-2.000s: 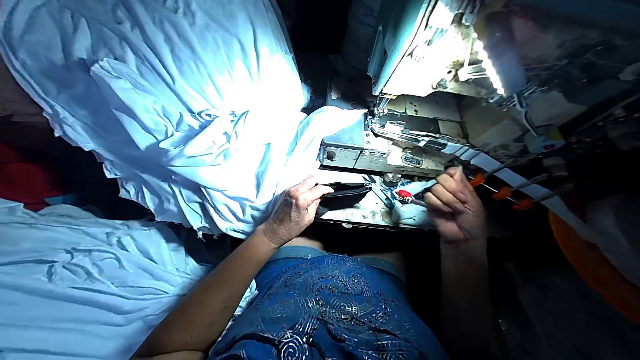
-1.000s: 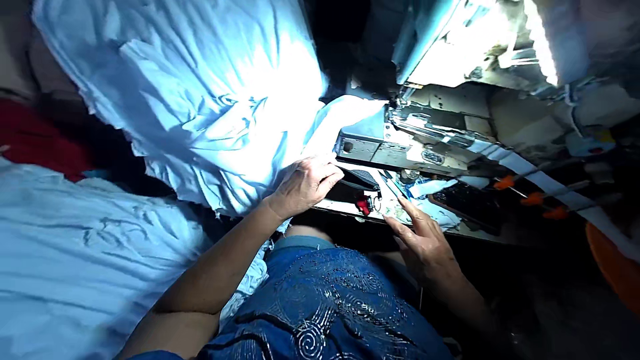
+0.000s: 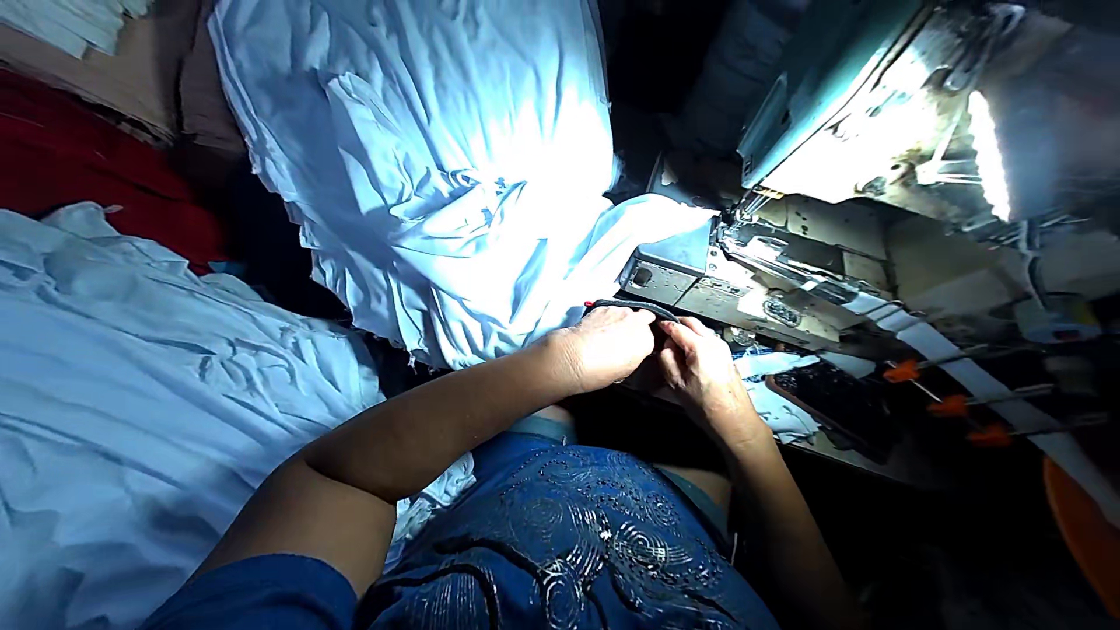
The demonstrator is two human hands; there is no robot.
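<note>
My left hand point(image 3: 610, 346) and my right hand point(image 3: 700, 363) are close together in front of the sewing machine bed point(image 3: 731, 293). Between them they grip a dark, thin, curved item point(image 3: 634, 304) with a small red end at its left; its exact kind cannot be told. A white fabric piece point(image 3: 661, 219) reaches from the large white cloth pile point(image 3: 464, 175) to the machine's needle area point(image 3: 739, 214). A white strip of band point(image 3: 941, 346) runs from the machine down to the right.
The lit machine head point(image 3: 840, 105) overhangs at the upper right. More white cloth point(image 3: 149, 376) and red cloth point(image 3: 96, 157) lie left. Orange clips point(image 3: 949, 405) sit by the band, and an orange rim point(image 3: 1072, 525) shows lower right. Scraps point(image 3: 779, 407) lie beside my right hand.
My right hand has come left from the scraps to meet my left hand. The red piece, near my right hand one second ago, now shows at the left of the dark item.
</note>
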